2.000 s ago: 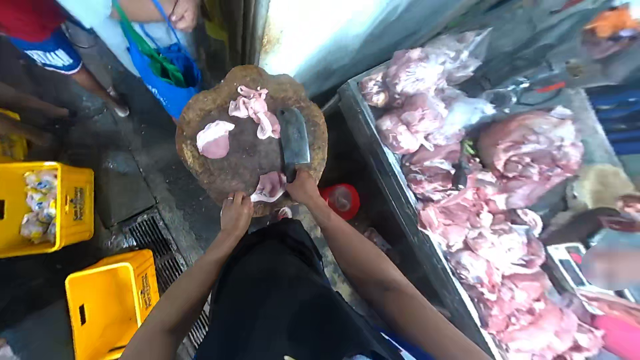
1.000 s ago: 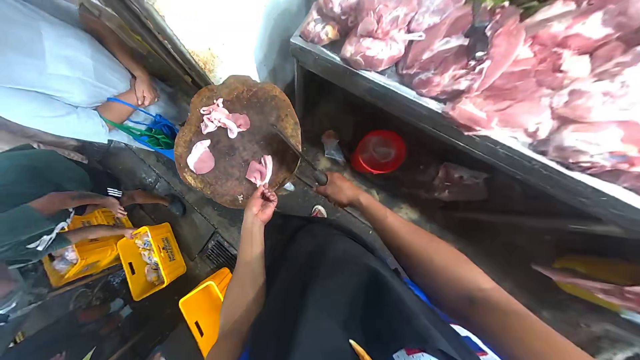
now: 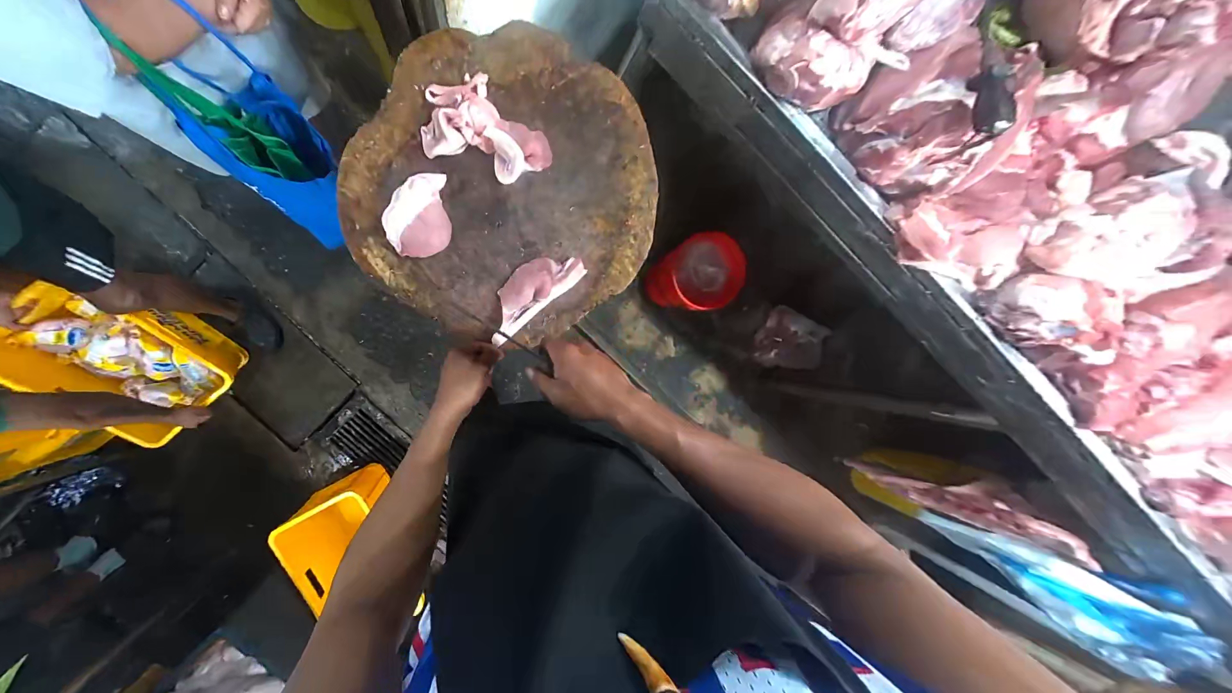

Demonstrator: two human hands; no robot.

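Note:
A round wooden chopping block stands before me. On its near edge lies a strip of raw meat with white fat. My right hand is closed on the handle of a cleaver, whose blade shows nearly edge-on across the near end of the strip. Beside it, at the block's near rim, is my left hand, fingers bent; whether it pinches the meat is hidden. A rounded meat piece lies at the left of the block, and folded meat trimmings lie toward the far side.
A metal-edged table heaped with raw meat runs along the right. Beneath it are a red bucket and bagged meat. Yellow crates stand at the left, where people's arms reach in. A blue bag hangs near the block.
The cleaver, held off to the right of the block a second ago, is now over its near edge beside my left hand. My left hand has drawn back from the strip's middle to its near end.

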